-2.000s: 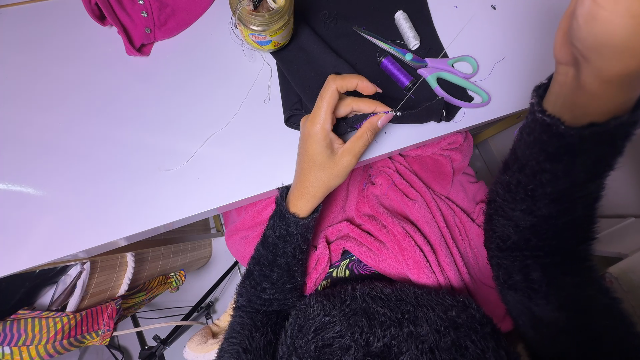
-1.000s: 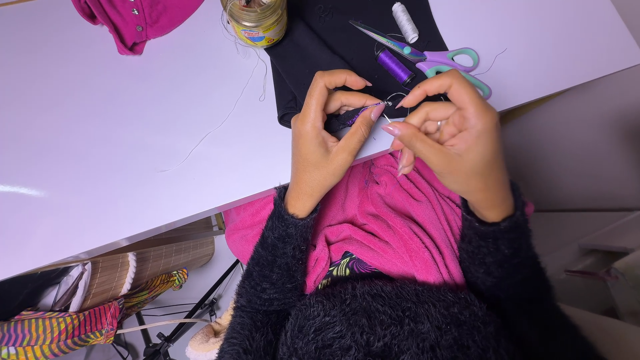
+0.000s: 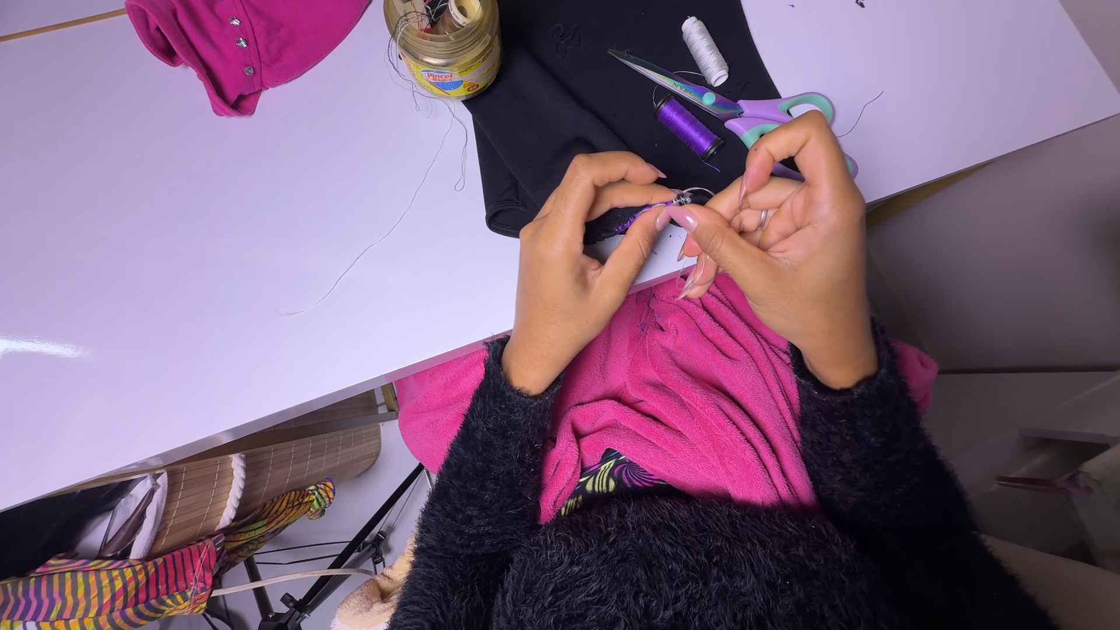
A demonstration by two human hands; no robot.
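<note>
My left hand [image 3: 582, 254] pinches the edge of a black garment [image 3: 551, 114], where purple stitching and a small dark and silvery piece show between thumb and fingers. Thumb to thumb with it, my right hand [image 3: 779, 236] is at the same spot, with a loop of pale thread beside its fingers; whether it grips a needle or the thread cannot be told. Just beyond the hands, on the black cloth, lie a spool of purple thread [image 3: 689, 127], a spool of white thread [image 3: 704, 51] and scissors [image 3: 700, 92] with lilac and mint handles, partly behind my right hand.
A glass jar [image 3: 444, 61] with spools and loose threads stands left of the scissors. A magenta garment [image 3: 254, 44] with shiny buttons lies at the back left of the white table [image 3: 219, 245]. Pink cloth [image 3: 674, 385] covers my lap; a black metal stand [image 3: 350, 551] is below the table.
My right hand was raised at the upper right two seconds ago; it has come down and left to my left hand, and its thumb now meets the left thumb. My left hand has stayed on the garment edge.
</note>
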